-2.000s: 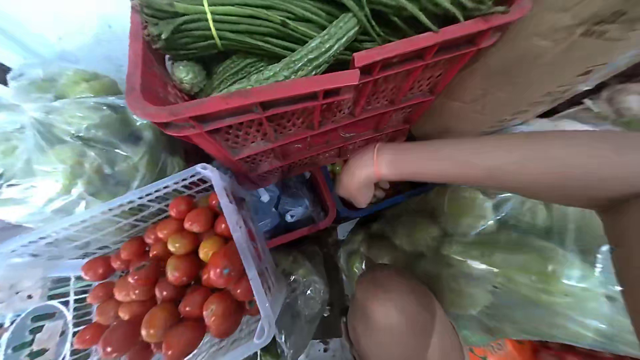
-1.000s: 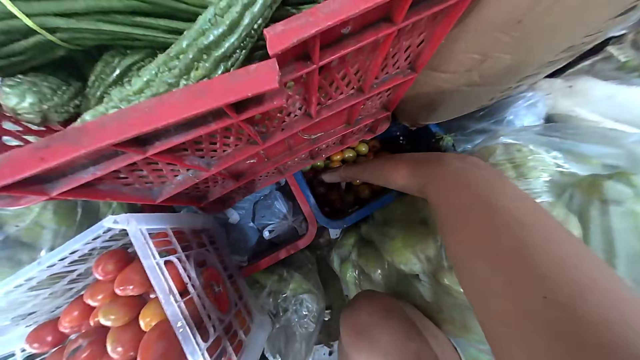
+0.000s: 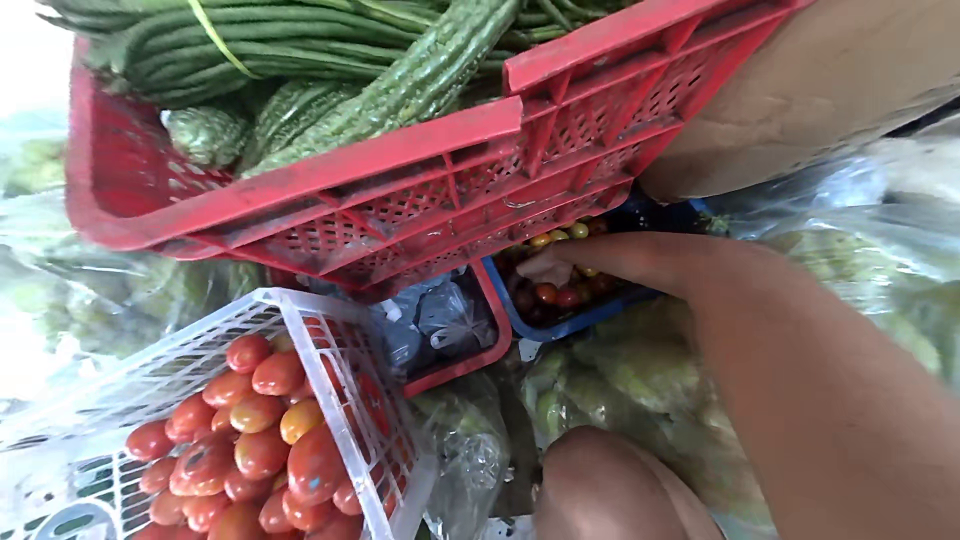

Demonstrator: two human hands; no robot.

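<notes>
My right hand point(image 3: 551, 266) reaches from the right into a blue plastic basin point(image 3: 559, 331), its fingers low among small red, yellow and greenish cherry tomatoes point(image 3: 568, 295). The fingertips are partly hidden, so whether they grip a tomato cannot be told. Part of the basin lies under the overhang of a red plastic crate point(image 3: 360, 165), which holds long green beans point(image 3: 300, 45) and bitter gourds point(image 3: 405, 82). My left hand is out of view.
At lower left, a white plastic basket point(image 3: 341, 397) holds larger red tomatoes point(image 3: 259, 454). A red-rimmed tray point(image 3: 499, 307) with plastic-wrapped things adjoins the basin. Bagged green produce point(image 3: 637, 375) lies below, near my bare knee point(image 3: 600, 487). Brown cardboard point(image 3: 817, 90) stands at upper right.
My right hand stays over the basin; its fingers, hidden or bunched two seconds ago, now stretch leftward among the tomatoes. The view has shifted closer and back.
</notes>
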